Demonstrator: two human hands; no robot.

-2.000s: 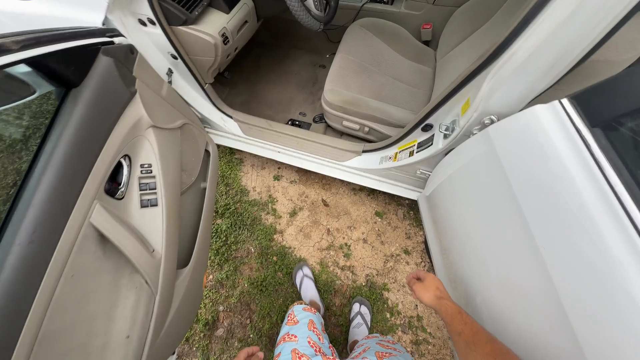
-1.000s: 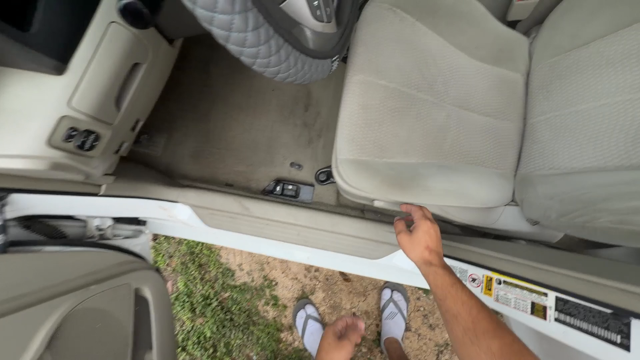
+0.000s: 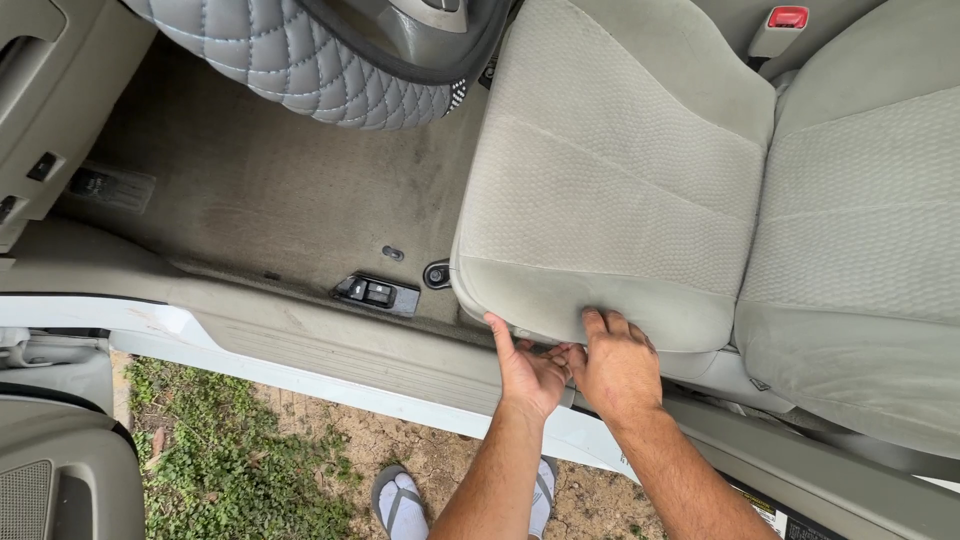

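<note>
Both hands are at the door-side edge of the beige car seat cushion (image 3: 615, 187). My left hand (image 3: 531, 371) is palm up beside the cushion's lower edge, thumb raised against it and fingers reaching to the side trim; whether the fingers hold anything is hidden. My right hand (image 3: 621, 367) rests palm down, fingertips on the cushion's side and thumb touching near my left fingers. The seat backrest (image 3: 870, 247) rises at the right. A black lever panel (image 3: 379, 294) sits on the floor by the sill, left of the hands, near a bolted seat-rail foot (image 3: 436, 274).
A steering wheel with a quilted grey cover (image 3: 330, 82) overhangs the carpeted floor (image 3: 247, 180). The door sill (image 3: 360, 356) runs below the hands. An open door panel (image 3: 67, 465) stands at lower left. A red seat-belt buckle (image 3: 787, 18) is beyond the cushion.
The view has moved in closer to the seat. My left hand, lower and outside the sill a second ago, has come up to the cushion edge beside my right hand.
</note>
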